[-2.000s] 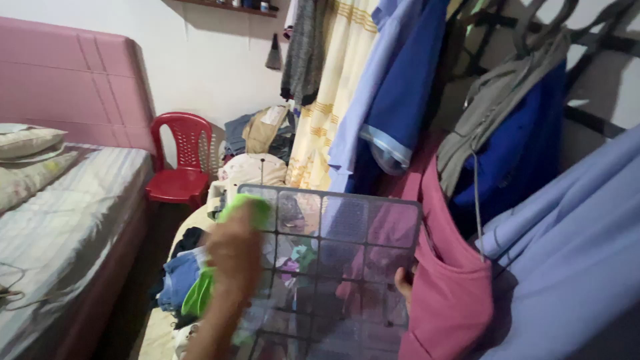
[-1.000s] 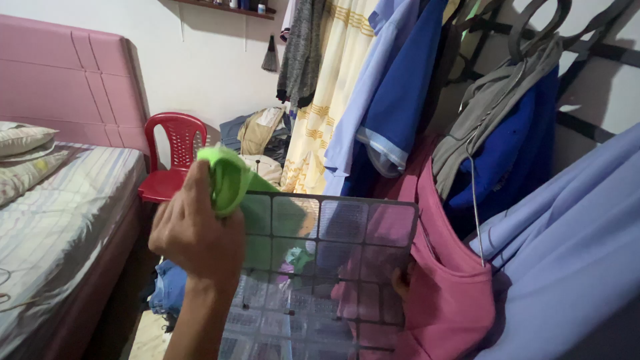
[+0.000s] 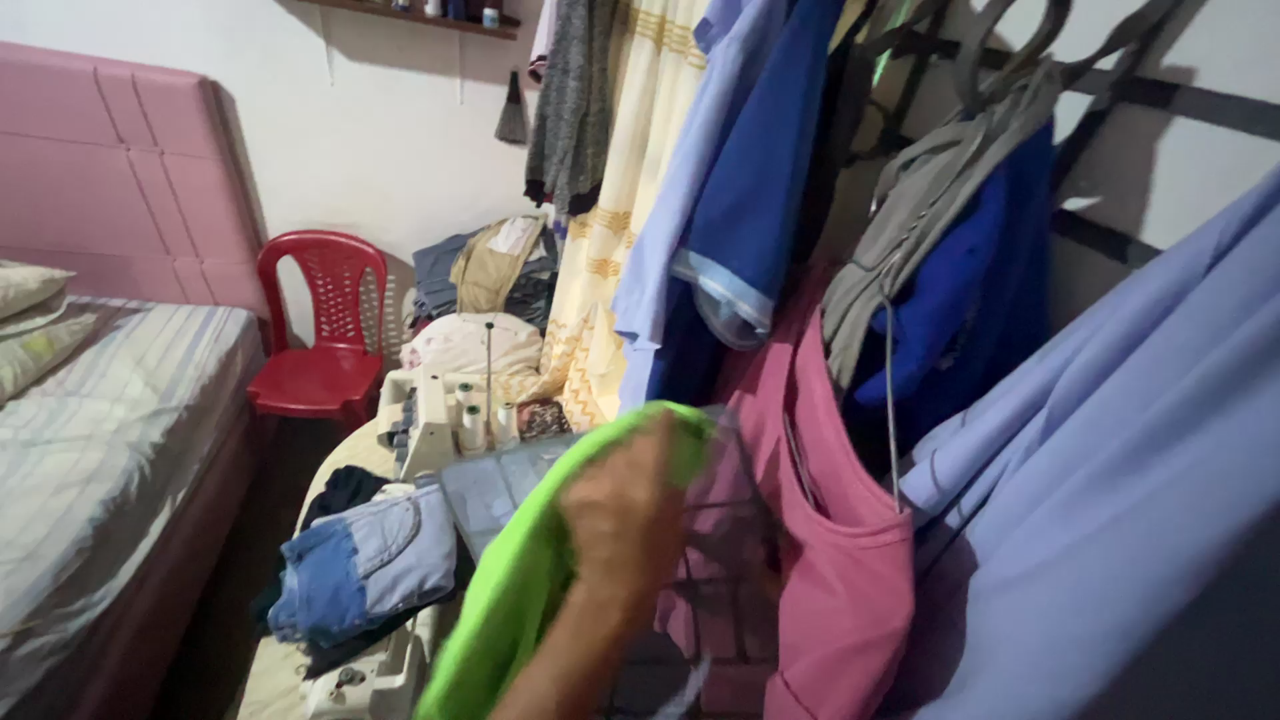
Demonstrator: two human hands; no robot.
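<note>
My left hand [image 3: 625,500], blurred by motion, is closed on a bright green cloth [image 3: 515,580] that hangs down to its left. Behind the hand and cloth is a see-through plastic organizer lid [image 3: 725,570] with a grid of dark lines, tilted up in front of the hanging pink garment [image 3: 850,590]. A grey-blue translucent panel [image 3: 495,490] shows left of the cloth; whether it belongs to the same organizer I cannot tell. My right hand cannot be made out. Folded denim [image 3: 370,565] lies on the table beside the cloth.
A white sewing machine [image 3: 430,420] with thread spools [image 3: 472,428] stands on the table. Beyond are a red plastic chair [image 3: 325,320] and piled clothes [image 3: 495,265]. A bed [image 3: 130,400] lies left. Blue garments [image 3: 1120,500] hang close on the right.
My left hand has moved right and down from the lid's upper left corner with the green cloth. The lid now stands farther right and more turned. My right hand has dropped out of sight.
</note>
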